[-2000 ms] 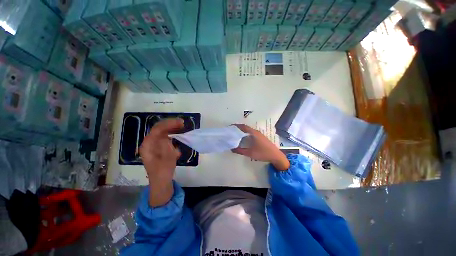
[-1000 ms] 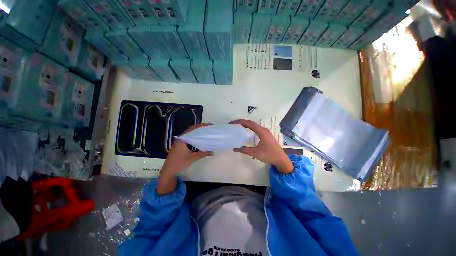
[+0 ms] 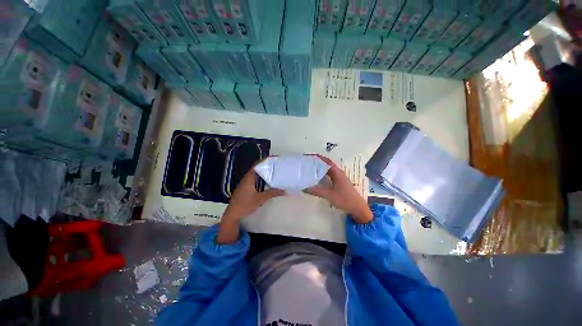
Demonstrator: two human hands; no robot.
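Note:
A white packed mailer [image 3: 293,172] is held above the table's front part, its end facing me, with pointed folds at its left and right. My left hand [image 3: 250,194] grips its left side, thumb below and fingers partly hidden behind it. My right hand [image 3: 339,191] grips its right side in the same way. Whatever is inside the mailer is hidden. A stack of empty poly mailers [image 3: 440,184] lies fanned on the right of the table, apart from my hands.
Stacked teal product boxes [image 3: 255,60] line the back and left. The cream printed board [image 3: 357,124] has a black panel [image 3: 214,167] left of my hands. Shiny brown wrapped material [image 3: 510,146] is at the right edge. A red plastic stool [image 3: 80,255] stands on the littered floor at left.
My left hand has come from above the black panel onto the mailer's left side. The mailer now looks shorter and box-shaped, with folded ends. The whole view has shifted slightly.

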